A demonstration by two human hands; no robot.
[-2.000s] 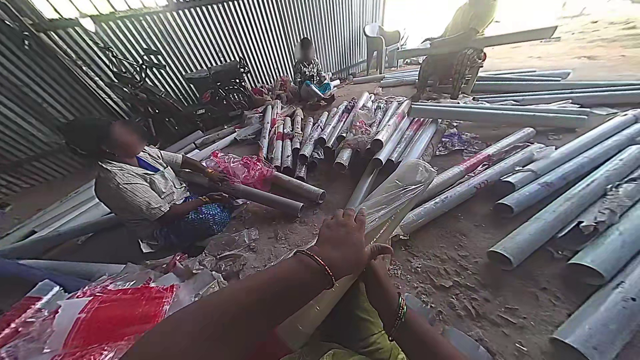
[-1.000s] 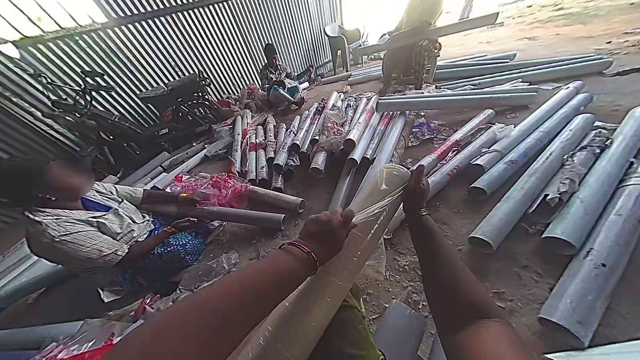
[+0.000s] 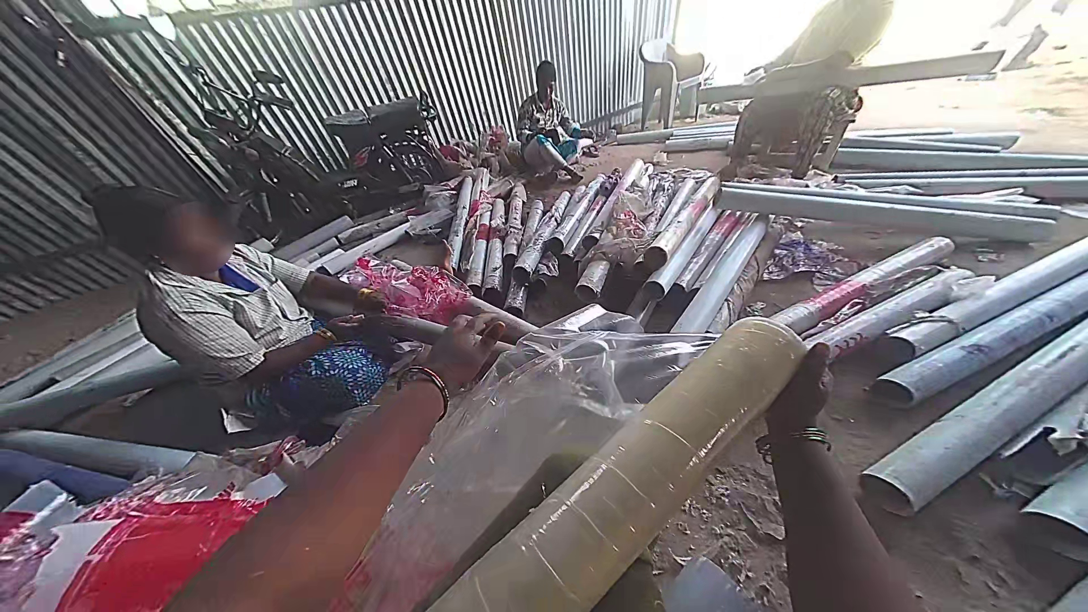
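Note:
A thick yellowish tube [image 3: 629,467], wrapped in shiny clear film, slants across the lower middle from the bottom edge up to the right. My right hand [image 3: 799,391] grips its upper end from the right side. A loose sheet of clear plastic film [image 3: 527,408] spreads from the tube towards the left. My left hand [image 3: 466,344] pinches the far left edge of this film, its fingers mostly closed, in front of the pipe that a seated co-worker holds. Bangles circle both my wrists.
A co-worker [image 3: 238,314] sits close on the left with a pipe and pink plastic [image 3: 408,289]. Wrapped pipes [image 3: 578,221] lie in rows ahead, grey pipes [image 3: 977,408] on the right. Red and white plastic scraps [image 3: 153,544] are heaped lower left. Another person sits by the corrugated wall.
My left hand has moved left, away from the tube, and the clear film is now spread out between it and the tube. My right hand stays at the tube's upper end.

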